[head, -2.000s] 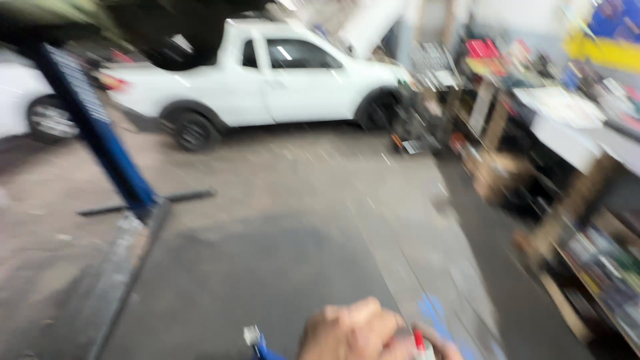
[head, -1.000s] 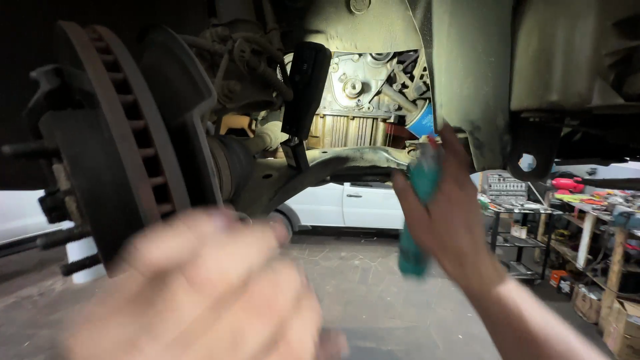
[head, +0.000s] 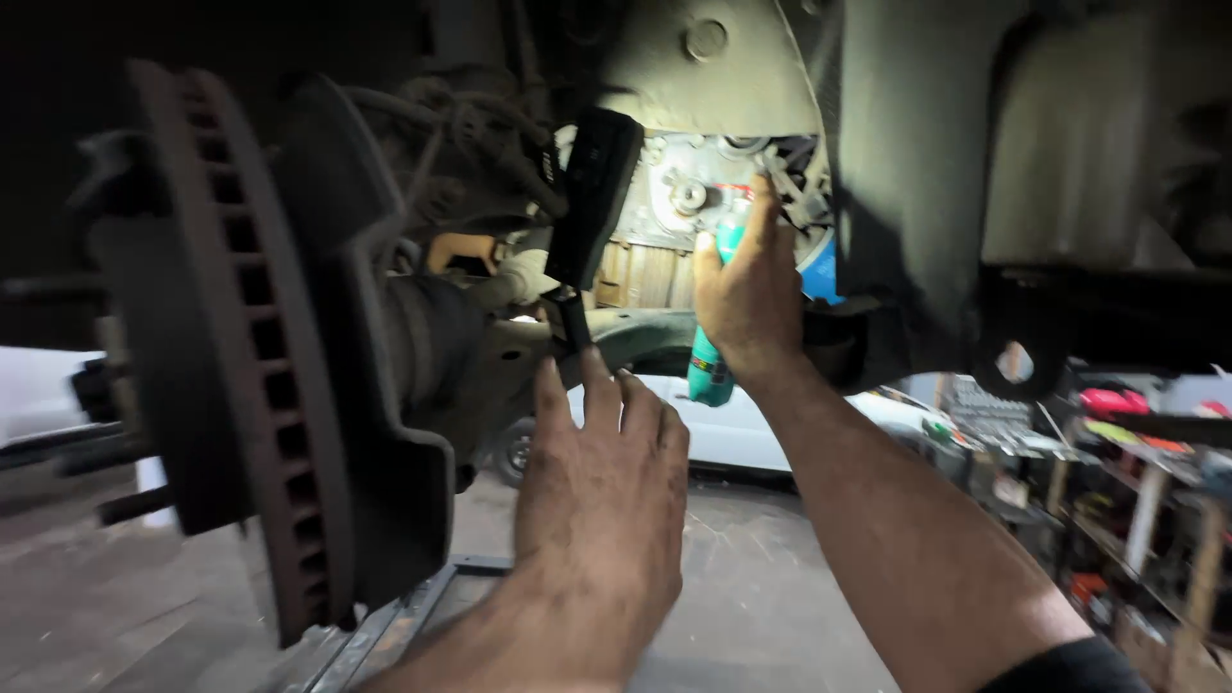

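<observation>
Gripped in my right hand (head: 756, 279) is a green plastic bottle (head: 709, 371) with a red top, held upright in front of the engine's metal cover (head: 679, 192). My left hand (head: 606, 472) is raised with its fingers apart. Its fingertips are at the suspension control arm (head: 645, 332), just below the base of a black work light (head: 597, 197); whether they touch is unclear. The light stands tilted on the arm and lights the engine side. Left of it are the dark axle boot (head: 433, 322) and the brake disc (head: 241, 337).
Wheel studs (head: 135, 505) stick out at the left. A plastic liner (head: 895, 154) hangs at the right. Beyond are a white vehicle (head: 741, 433), a workbench with tools (head: 1145, 452) and a socket set (head: 987, 409). A steel lift arm (head: 414, 616) lies low at the left.
The view has swung from the shop floor up to the wheel well. Since one second ago, my right hand has raised the bottle to the engine, and my left hand has moved right towards the control arm.
</observation>
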